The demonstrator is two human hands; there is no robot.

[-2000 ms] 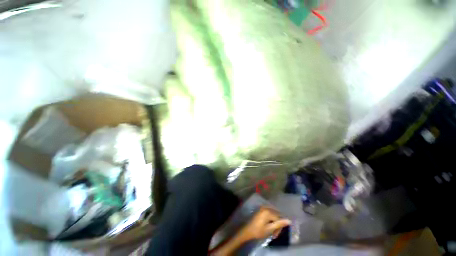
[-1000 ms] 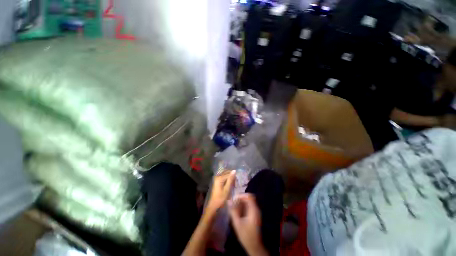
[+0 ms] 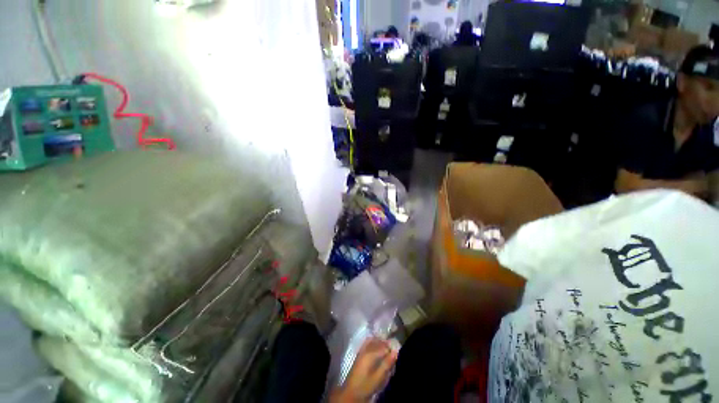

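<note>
My left hand (image 3: 369, 371) is low in the middle, between my dark-clad knees, with its fingers closed on a clear plastic bag. The clear air-column bag (image 3: 352, 340) has parallel ribs, looks flat and hangs between my knees. A small pale patch touches the fingertips; I cannot tell if it is part of my right hand or a small item. My right hand is not clearly visible.
Stuffed green woven sacks (image 3: 158, 228) with white cord fill the left. A red coiled hose (image 3: 287, 299) hangs beside them. An open carton (image 3: 473, 268) stands right, a scrap pile (image 3: 366, 224) ahead. A white printed shirt (image 3: 599, 315) and another person are at right.
The view has swung right and risen from the left carton and sacks to the black boxes. My right hand, visible a second ago beside the left, is no longer clearly seen.
</note>
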